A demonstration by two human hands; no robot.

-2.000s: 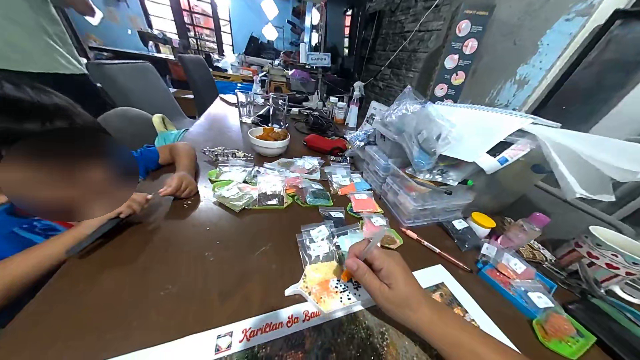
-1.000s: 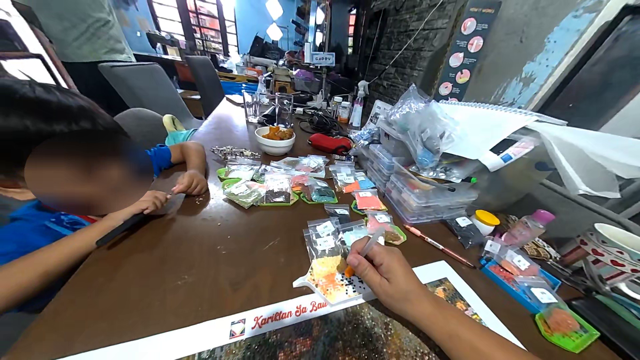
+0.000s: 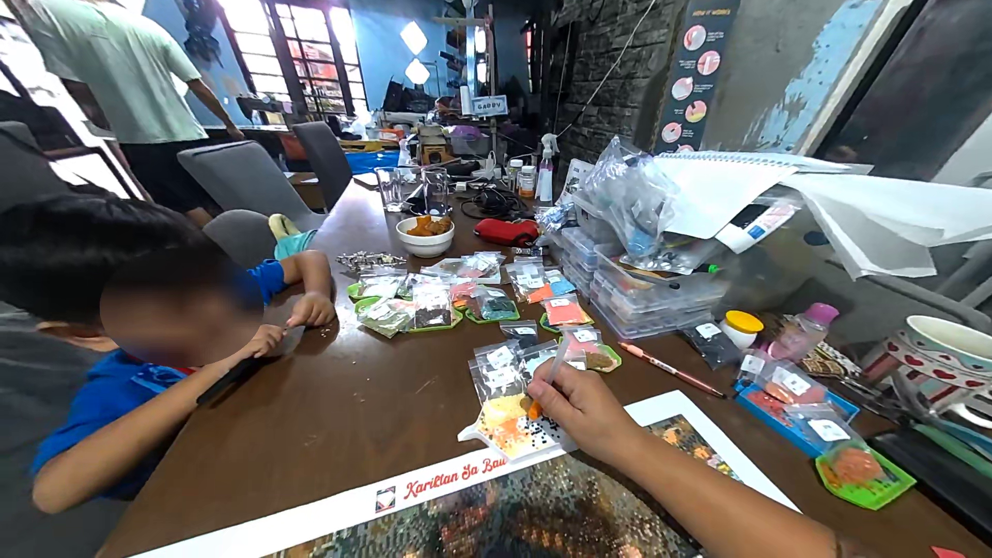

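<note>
My right hand [image 3: 577, 407] grips a pen-like tool with a clear shaft [image 3: 556, 361] and an orange tip, which points down at a white tray [image 3: 470, 434]. Yellow, orange, white and black beads lie in this tray. Small zip bags [image 3: 498, 372] rest against its far side. Under and below the tray spreads a diamond painting canvas [image 3: 465, 511] with a white border and a mosaic of small coloured pieces. My left hand is not in view.
Bead bags on green trays [image 3: 434, 310], a white bowl [image 3: 425, 245] and stacked plastic cases [image 3: 651, 306] stand beyond. A pink pen [image 3: 670, 370] and blue tray [image 3: 783, 418] lie right. At left, another person [image 3: 155, 372] holds a dark object [image 3: 229, 380].
The standing person at the back left has come further into view. My right hand stays over the white tray with the tool in its grip.
</note>
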